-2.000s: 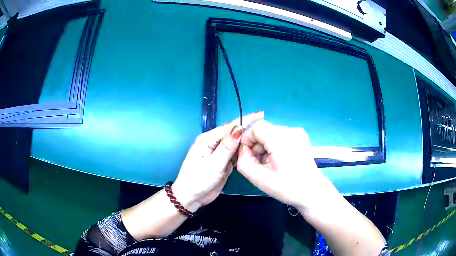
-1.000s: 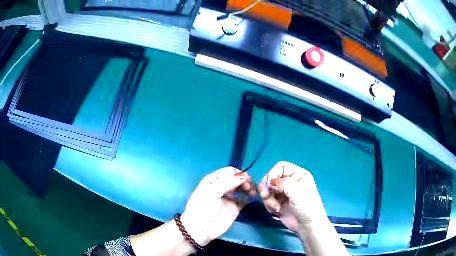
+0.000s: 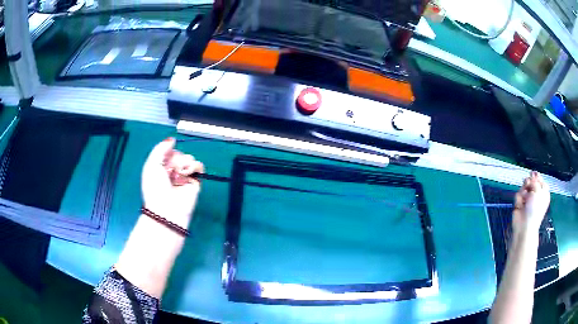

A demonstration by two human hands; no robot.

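My left hand (image 3: 172,172) is closed on one end of a thin dark strip (image 3: 285,188), left of the black bezel frame. My right hand (image 3: 531,197) is raised at the far right, fingers closed on the other end, which looks thin and bluish there. The strip is stretched nearly straight across, above the upper part of the bezel frame (image 3: 233,221). The frame lies flat on the green bench, its near edge shining white. Whether a liner is separate from the strip cannot be told.
A machine with a silver front (image 3: 253,95), red button (image 3: 309,100) and orange blocks stands behind the frame, a white bar (image 3: 279,140) along its front. Spare thin frames (image 3: 104,190) lie at left on a black sheet. A dark glossy panel (image 3: 546,253) lies at right.
My hands were close together over the frame; they have moved far apart, left and right, drawing the strip out between them. The view has tilted up and shows more of the machine.
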